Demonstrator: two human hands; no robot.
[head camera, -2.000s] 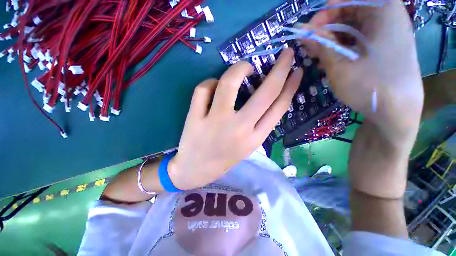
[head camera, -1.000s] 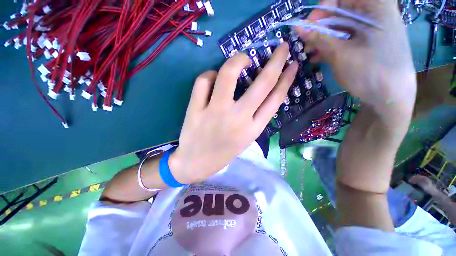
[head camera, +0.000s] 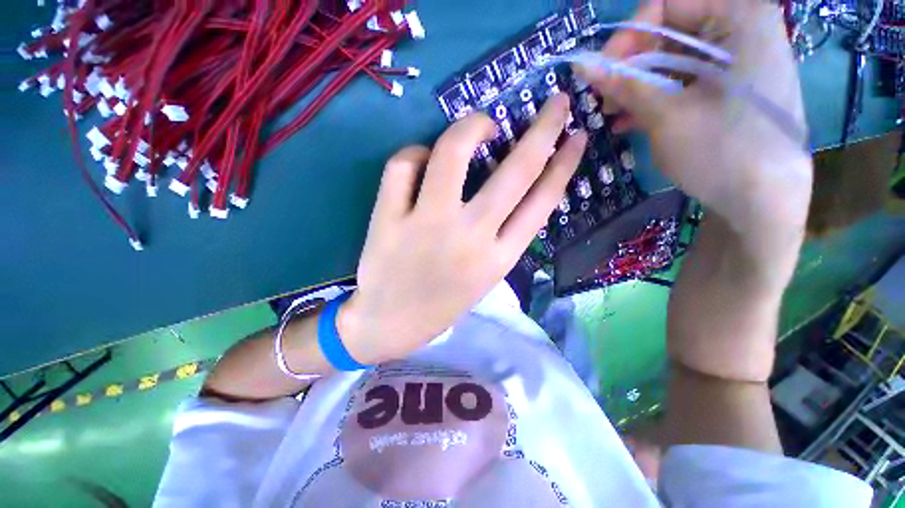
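A dark circuit board panel (head camera: 526, 58) with rows of silver and white parts lies tilted at upper centre. My left hand (head camera: 452, 223), bare with a blue wristband, holds the panel down with its spread fingers on it; its thumb is hidden. My right hand (head camera: 719, 119), bare and partly blurred, is over the panel's upper right side. It holds several thin white-blue flat cables (head camera: 635, 71) between thumb and fingers. One cable reaches left across the panel's top rows. The fingers hide where its end meets the board.
A large pile of red leads (head camera: 213, 74) with white plugs lies on the blue-green bench mat (head camera: 298, 213) at left. A dark tray (head camera: 581, 268) with red-wired parts is below the panel. Boards and wires (head camera: 878, 35) lie at upper right. Metal frames stand at lower right.
My right hand has moved slightly left and down over the panel, with the flat cables still in it. My left hand stays on the panel. The view has shifted slightly.
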